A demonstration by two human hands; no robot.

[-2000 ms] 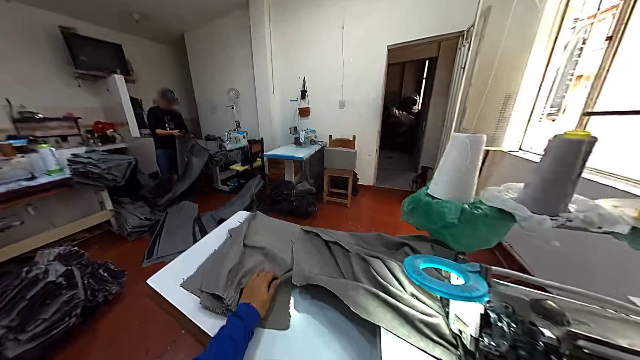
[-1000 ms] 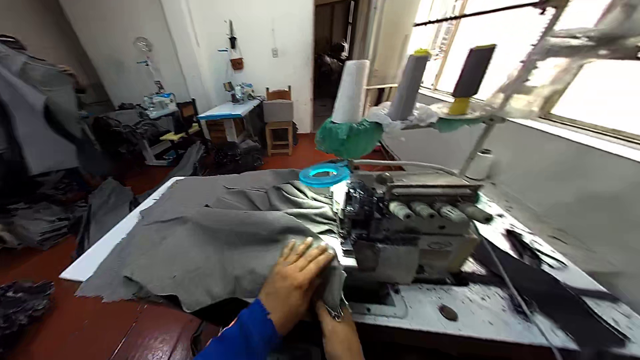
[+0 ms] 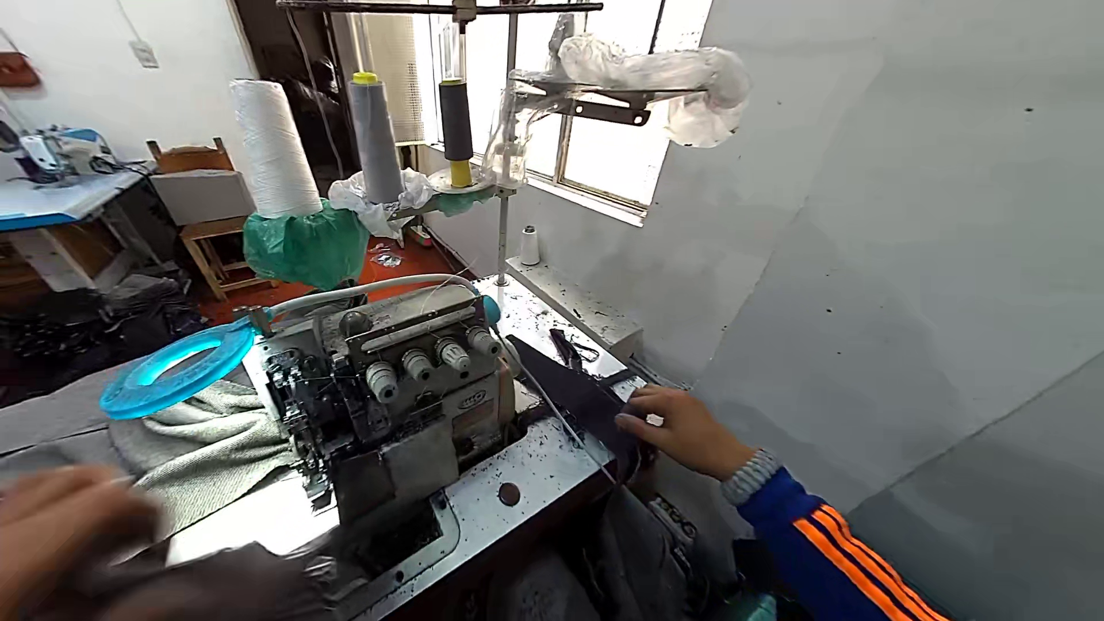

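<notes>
An overlock sewing machine (image 3: 405,388) stands on a lint-strewn white table, a blue ring lamp (image 3: 177,371) at its left. Grey fabric (image 3: 198,440) lies bunched left of the machine. My left hand (image 3: 69,535), blurred, is over the fabric at the lower left; whether it grips any cannot be told. My right hand (image 3: 681,427), in a blue sleeve with orange stripes, is at the table's right edge, thumb and fingertips close together by a dark fabric piece (image 3: 578,392). Whether it pinches the cloth is unclear. Black-handled scissors (image 3: 573,349) lie behind that piece.
Thread cones (image 3: 276,151) stand on a rack behind the machine, with a green plastic bag (image 3: 306,246) beneath. A metal pole (image 3: 504,233) rises from the table. More grey fabric (image 3: 638,552) hangs or lies below the right edge. A wall is close on the right.
The view has swung right. My right hand has left the grey fabric by the needle area and is now at the table's right side. My left hand is now apart from it, at the far left.
</notes>
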